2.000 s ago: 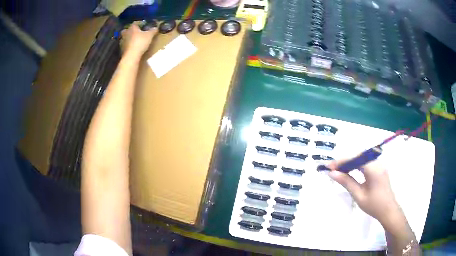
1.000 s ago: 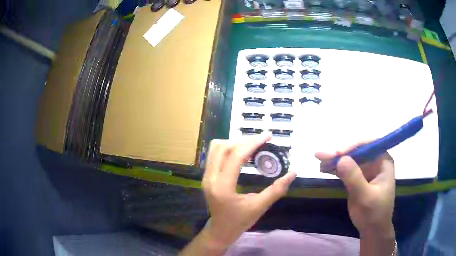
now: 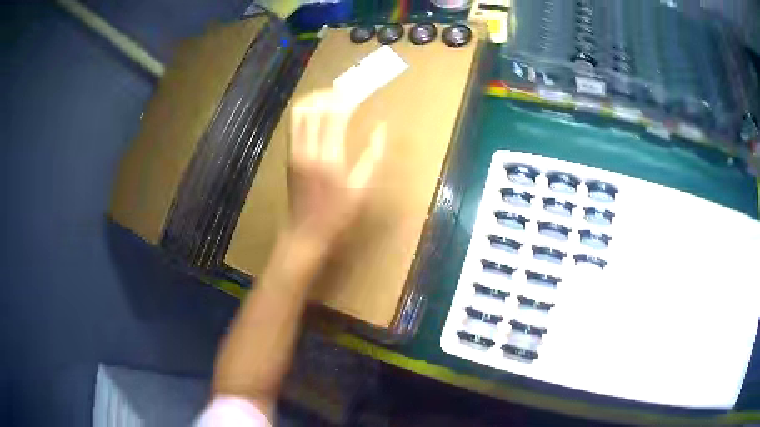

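My left hand (image 3: 325, 158) is blurred, over the brown cardboard sheet (image 3: 400, 225), fingers apart, with nothing seen in it. Beyond it, several round black-rimmed components (image 3: 422, 33) lie in a row along the sheet's far edge. A white paper slip (image 3: 372, 75) lies on the cardboard beside my fingertips. On the right, the white holding tray (image 3: 650, 308) bears components (image 3: 552, 230) on edge in columns at its left side; the third column is shorter. My right hand and the blue tool are not in view.
Filled clear trays (image 3: 617, 75) stand at the back right on the green mat (image 3: 533, 125). Another stack of dark trays with a cardboard face (image 3: 183, 125) is at left. Yellow tape (image 3: 400, 359) marks the bench's front edge. A white stack (image 3: 150, 400) shows at lower left.
My left hand has left the white tray without the component and moved over the cardboard. My right hand with the blue tool has gone out of view. One more component now stands in the third column.
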